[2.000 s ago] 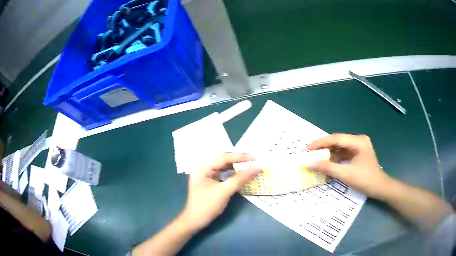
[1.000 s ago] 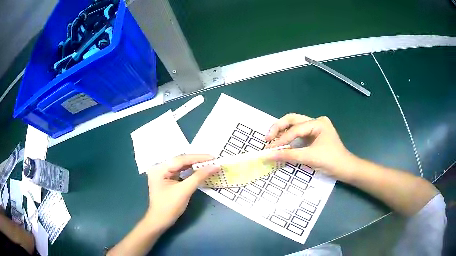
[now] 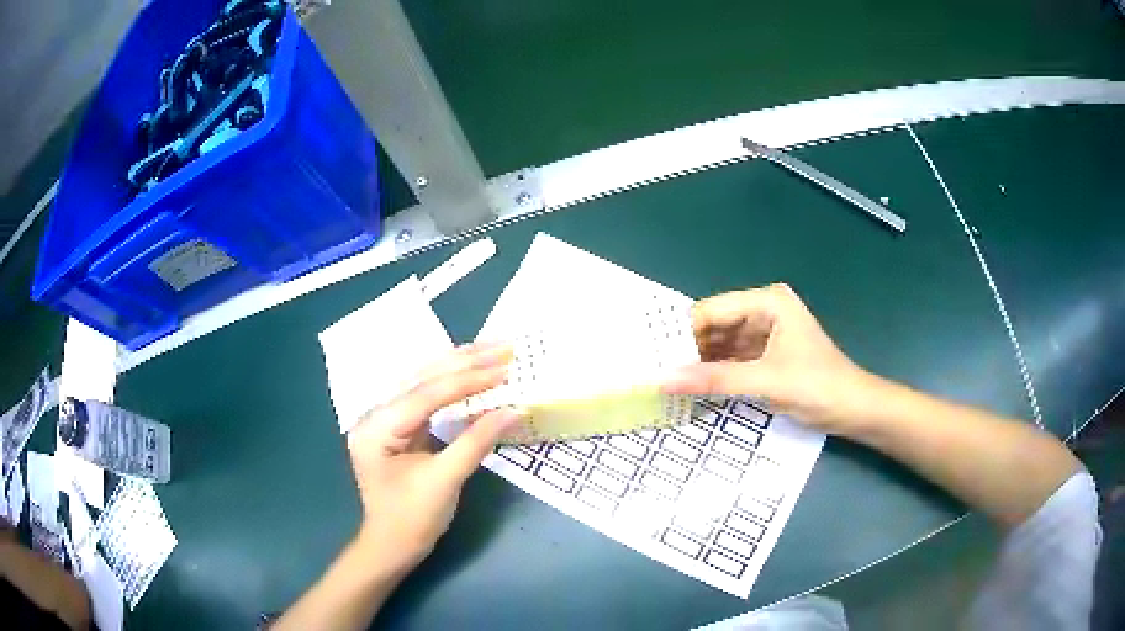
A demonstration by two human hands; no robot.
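A small-print label sheet or stack point(image 3: 598, 351), white with rows of tiny marks and a yellowish lower band, is held between both hands. My left hand point(image 3: 426, 450) grips its left end between thumb and fingers. My right hand point(image 3: 771, 358) grips its right end the same way. A large-print label sheet point(image 3: 728, 493) with black-outlined rectangles lies below them on the green bench. Small white paper pieces point(image 3: 383, 345) lie to the left, partly behind my left hand. A narrow white paper strip point(image 3: 459, 268) sticks out beside them.
A blue plastic bin point(image 3: 265, 210) with black and light-blue parts point(image 3: 204, 105) stands at upper left beside a metal post point(image 3: 413, 117). A metal strip point(image 3: 824, 185) lies near the white rail point(image 3: 691, 148). A bottle point(image 3: 117, 440), printed sheets point(image 3: 133, 533) and another person's arm point(image 3: 43, 579) are at left.
The view shifted, so the bench things sit further left than two seconds ago. The held sheet was folded or curled narrow; now its printed upper face shows broader above the yellowish band.
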